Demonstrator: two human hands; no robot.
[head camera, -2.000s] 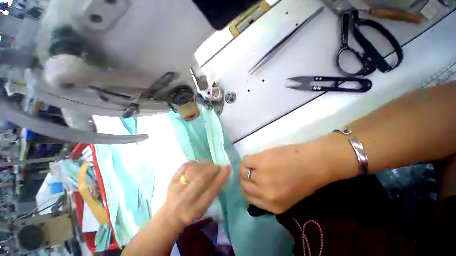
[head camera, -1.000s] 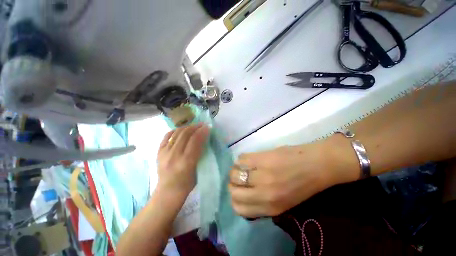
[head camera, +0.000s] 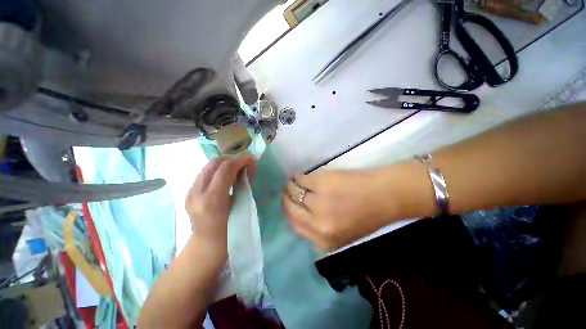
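Observation:
A mint-green fabric piece (head camera: 289, 276) runs from the presser foot (head camera: 265, 119) down over the table's front edge. A paler strip (head camera: 245, 238) lies along its left side. My left hand (head camera: 215, 193) pinches the pale strip just below the tan block (head camera: 232, 138); the thumb and index finger meet on the cloth. My right hand (head camera: 334, 205) holds the right edge of the mint piece, with its fingertips partly hidden. The sewing machine head (head camera: 135, 58) hangs over the upper left. The needle point is too small to tell.
Thread snips (head camera: 424, 101), black-handled shears (head camera: 479, 48), tweezers (head camera: 360, 42) and a wooden-handled tool (head camera: 514, 11) lie on the table to the right. More mint strips (head camera: 125, 218) lie at the left beside a red basket (head camera: 96, 247). A curved bar (head camera: 96, 191) juts out at left.
My left hand has moved up towards the tan block and now grips the pale strip. My right hand has shifted slightly up and left with the mint piece. The view has shifted slightly.

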